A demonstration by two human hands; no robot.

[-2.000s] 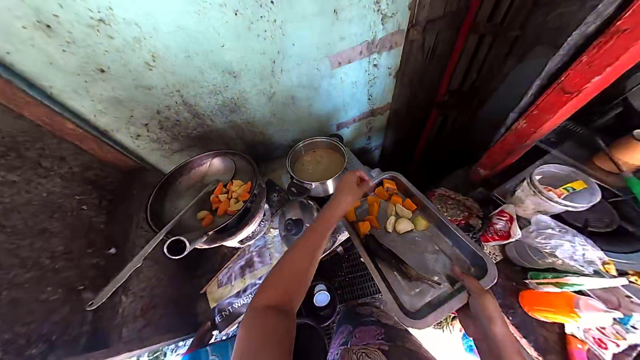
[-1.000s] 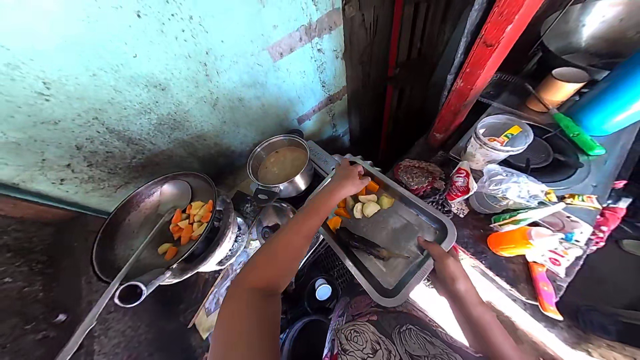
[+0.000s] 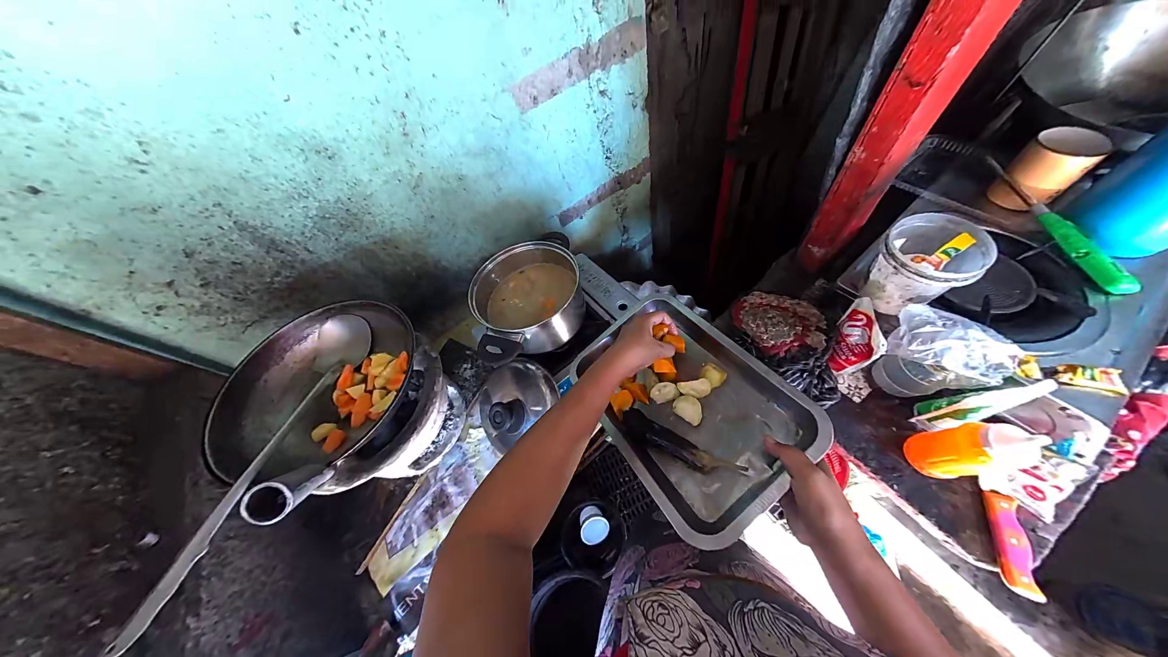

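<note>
My right hand (image 3: 805,484) grips the near right rim of a rectangular metal tray (image 3: 771,388). In the tray lie orange vegetable chunks (image 3: 664,367), pale peeled pieces (image 3: 688,410) and a dark eggplant (image 3: 671,440). My left hand (image 3: 643,345) is at the tray's far left part, its fingers closed around orange chunks. Left of the tray stands a steel pot (image 3: 532,306) of cloudy broth with a few orange bits in it. A wok (image 3: 265,392) at the left holds orange and pale chunks (image 3: 365,392) and a long metal ladle (image 3: 228,502).
A glass pot lid (image 3: 516,401) lies between wok and tray. On the right are a plastic tub (image 3: 931,260), a clear plastic bag (image 3: 954,342), an orange bottle (image 3: 949,449), a knife with an orange and pink handle (image 3: 1011,546) and a red post (image 3: 903,137). A wall rises behind the pots.
The view has swung to the right. My left hand has gone from above the tray's far left edge down among the orange chunks. My right hand has kept hold of the tray.
</note>
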